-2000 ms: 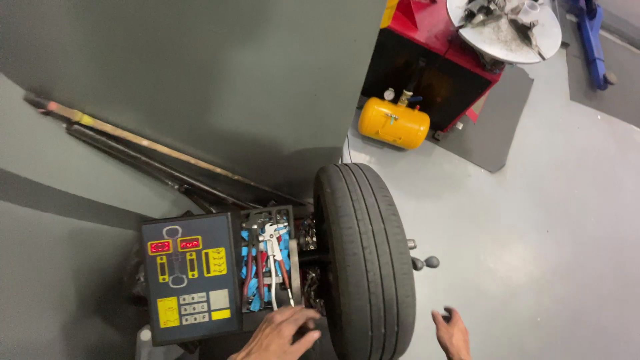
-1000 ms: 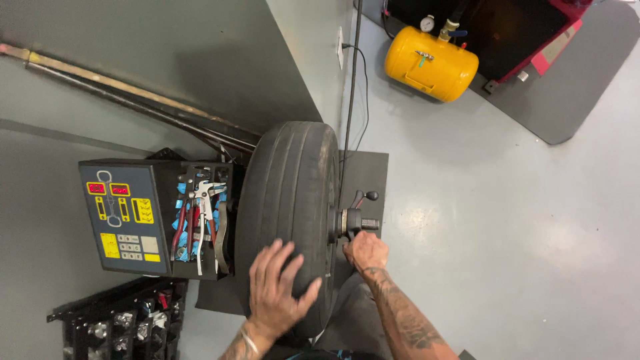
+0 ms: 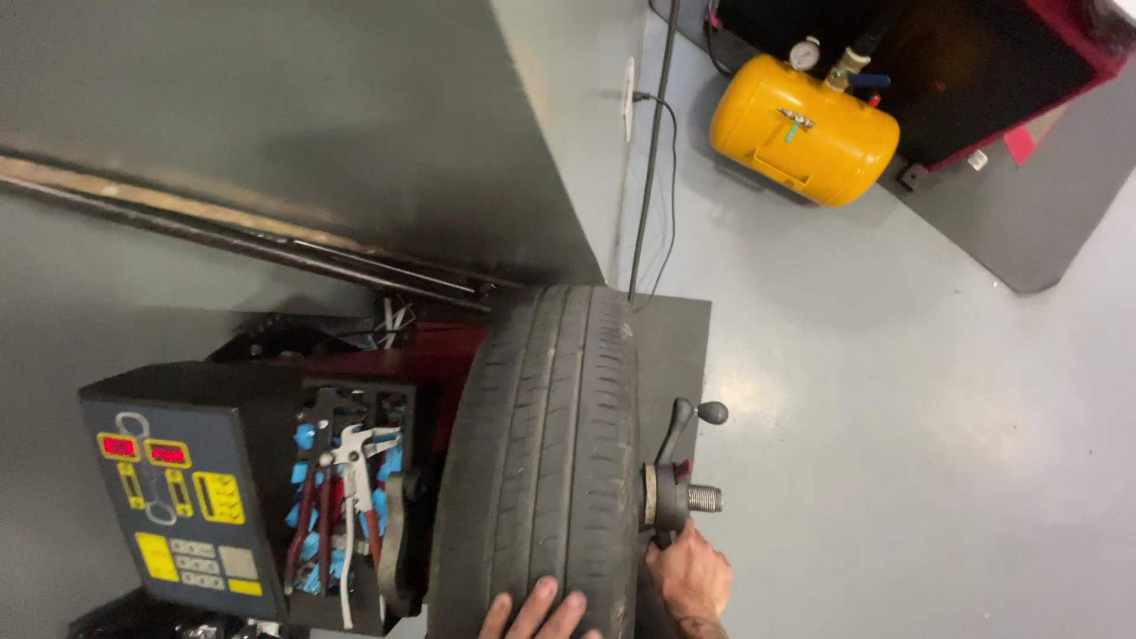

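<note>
A tyre (image 3: 550,444) stands upright on the shaft of a wheel balancer. The fingers of my left hand (image 3: 537,612) lie spread on its tread at the bottom of the view; the palm is out of frame. On the tyre's right side, a quick-release wing nut (image 3: 672,497) sits on the threaded shaft (image 3: 706,499), with one knobbed handle (image 3: 713,413) pointing up. My right hand (image 3: 690,572) is closed round the nut's lower handle, which it mostly hides. Left of the tyre is the balancer's control panel (image 3: 173,515) with lit red displays.
Beside the panel, a tray (image 3: 333,612) holds wheel-weight pliers (image 3: 355,479) and blue-backed pieces. Long bars (image 3: 222,232) lean along the grey cabinet at upper left. A yellow air tank (image 3: 803,129) stands on the floor by a red machine (image 3: 1021,133); a cable (image 3: 673,177) runs near the wall.
Two seconds ago both hands were off the nut, one on each side of the tyre. My right hand has since come to the nut's handle. My left hand has moved onto the tread.
</note>
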